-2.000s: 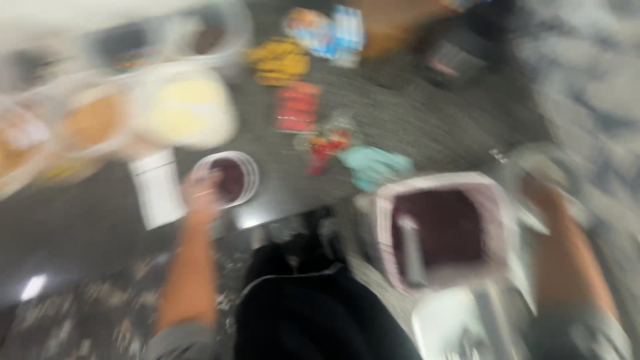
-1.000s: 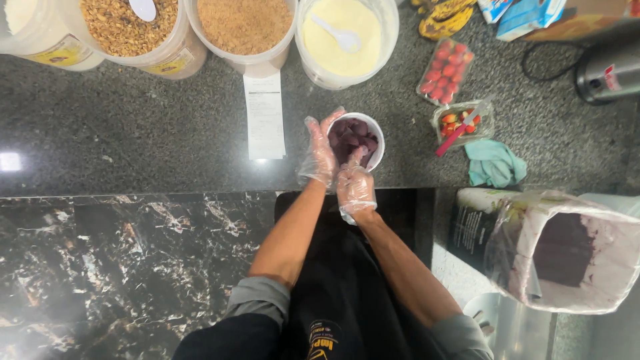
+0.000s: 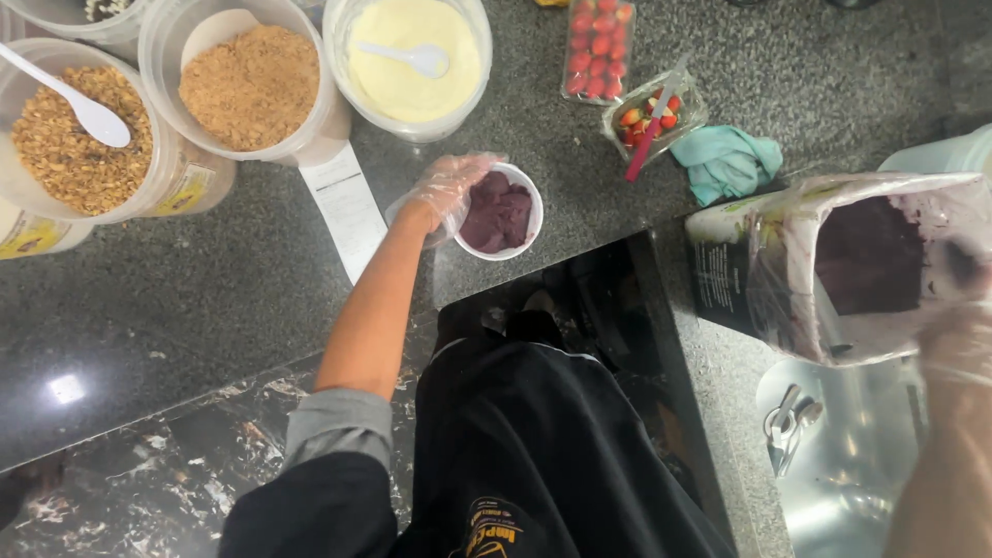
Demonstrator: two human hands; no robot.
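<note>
My left hand (image 3: 453, 190), in a clear plastic glove, grips the rim of a round white cup (image 3: 538, 225) on the granite counter. Scoops of dark purple frozen pulp, like açaí (image 3: 500, 213), fill much of the cup. At the right edge my gloved right hand (image 3: 957, 337) is blurred, beside the open mouth of a large plastic-lined tub (image 3: 802, 271). Purple pulp covers the inside of that tub. A dark blurred shape shows just above the right hand; whether the fingers hold it I cannot tell.
Clear buckets hold granola (image 3: 81, 143), brown crumbs (image 3: 252, 89) and cream-coloured powder (image 3: 415, 70). A paper slip (image 3: 345, 209) lies below them. Behind the cup are packed red tomatoes or berries (image 3: 597, 50), a cut-fruit tray (image 3: 655, 120) with a knife, and a teal cloth (image 3: 726, 164). Utensils lie in a steel sink (image 3: 852, 457).
My right hand has left the cup and moved right to the large tub. The left hand stays at the cup. The view has shifted.
</note>
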